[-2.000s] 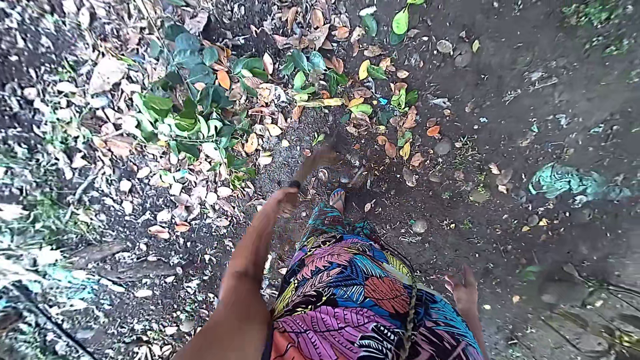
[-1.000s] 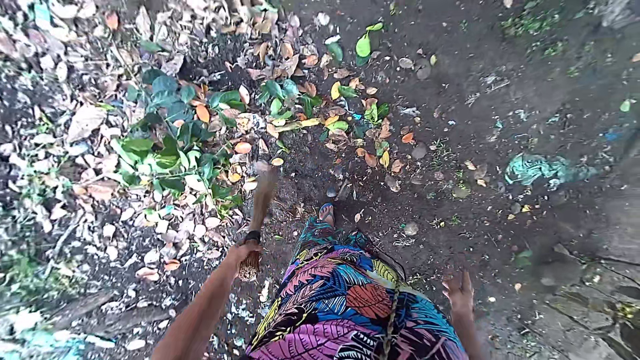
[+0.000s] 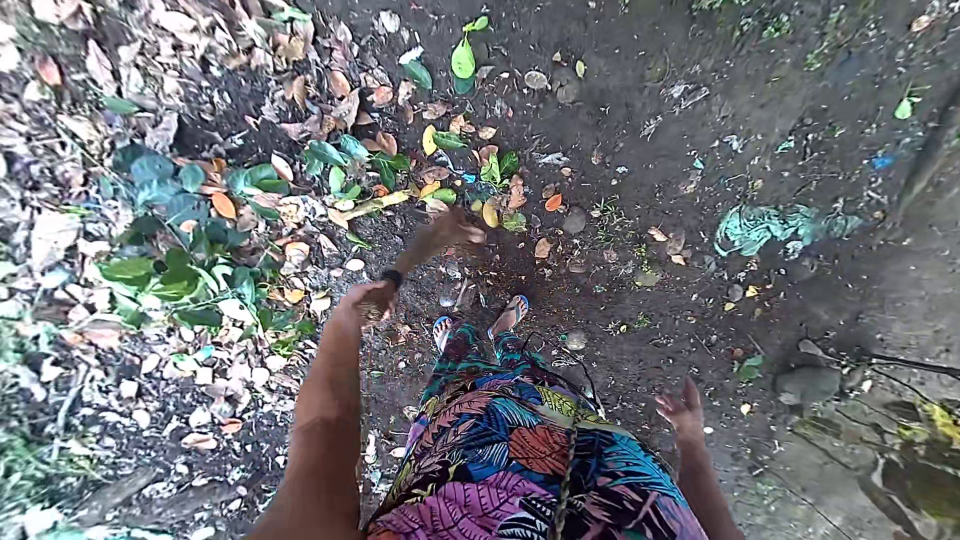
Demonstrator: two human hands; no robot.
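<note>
My left hand (image 3: 371,300) is closed around the bound end of a short hand broom (image 3: 427,244), a bundle of thin bristles with a black band. Its blurred bristles fan out just above the dark soil, ahead of my feet. Brown and green fallen leaves (image 3: 187,255) lie to the left of the broom, and a few yellow and orange ones lie beyond its tip. My right hand (image 3: 682,409) hangs beside my patterned clothing with its fingers apart and nothing in it.
My feet in flip-flops (image 3: 510,315) stand on bare soil. A crumpled green plastic sheet or net (image 3: 787,229) lies to the right. Stones and thin branches (image 3: 915,364) are at the lower right. A thick leaf layer covers the left side.
Since the last frame the broom has swung to the right, its bristles now nearer the yellow leaves. My right hand stays at my side. The view has shifted somewhat.
</note>
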